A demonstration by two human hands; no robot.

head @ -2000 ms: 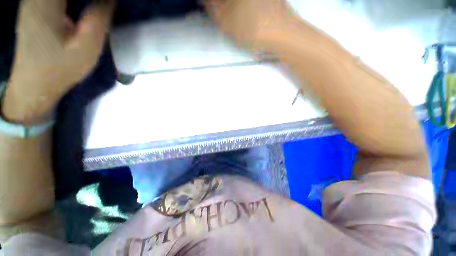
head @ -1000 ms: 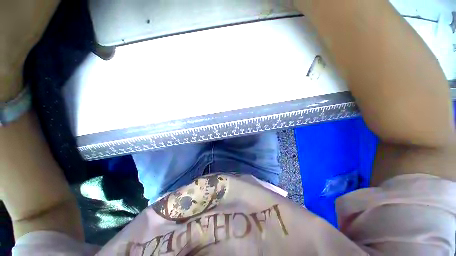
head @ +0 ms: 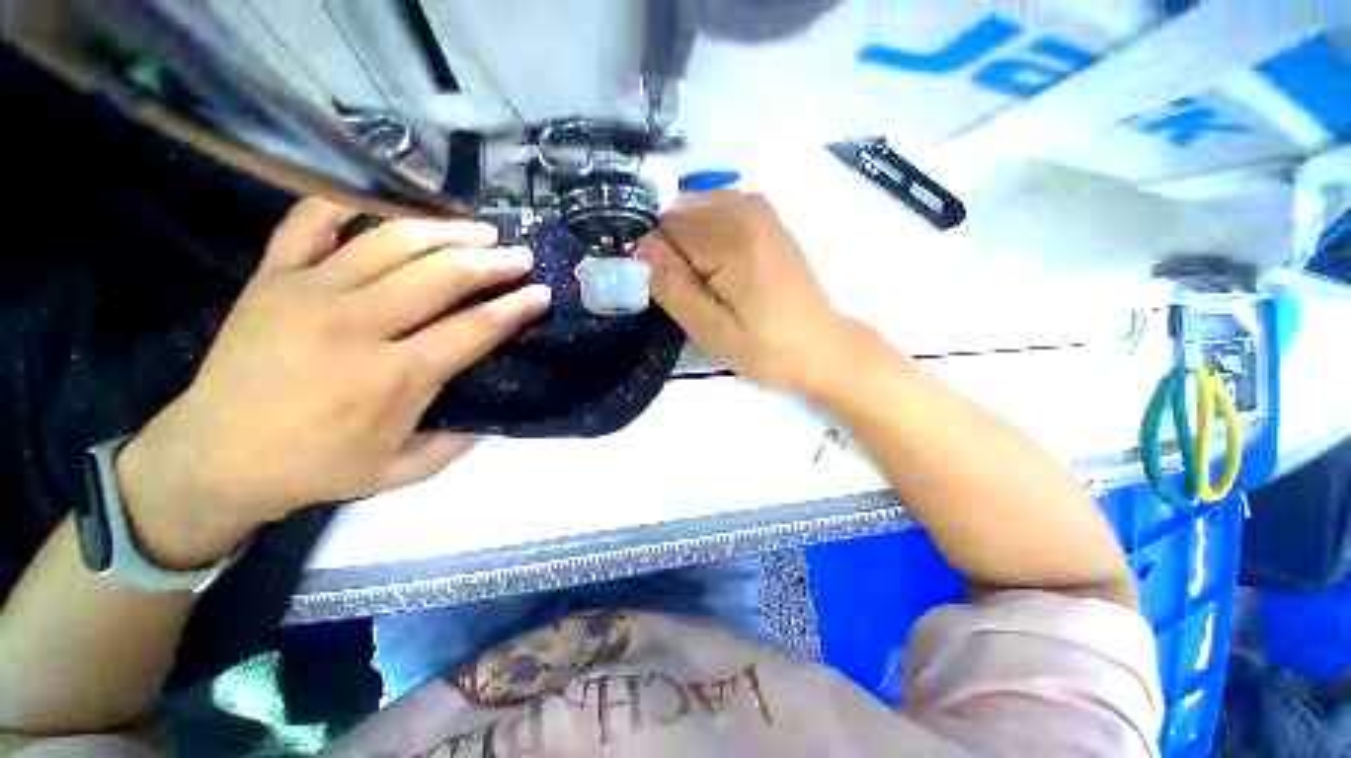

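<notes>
A black garment with fine pale flecks (head: 593, 382) lies on the white machine bed and runs off to the left. My left hand (head: 348, 348) lies on it, fingers pointing right toward the presser foot area, pressing the cloth. My right hand (head: 729, 279) is beside the pale tension knob (head: 614, 284), fingers bent together at the cloth's right edge; the fingertips are partly hidden behind the knob and discs. The tension discs (head: 608, 208) stand above the cloth. The needle is not clearly visible.
Black snips (head: 911, 188) lie on the machine bed. Scissors with green and yellow handles (head: 1194, 430) hang at the right edge. A ruler strip (head: 622, 560) runs along the front edge. Blue crates (head: 874, 604) stand below. The white "Jack" machine head (head: 978, 59) spans the top.
The view has shifted up and now shows the machine head, snips and both hands. Both hands are at the needle area; earlier they were cut off by the top edge.
</notes>
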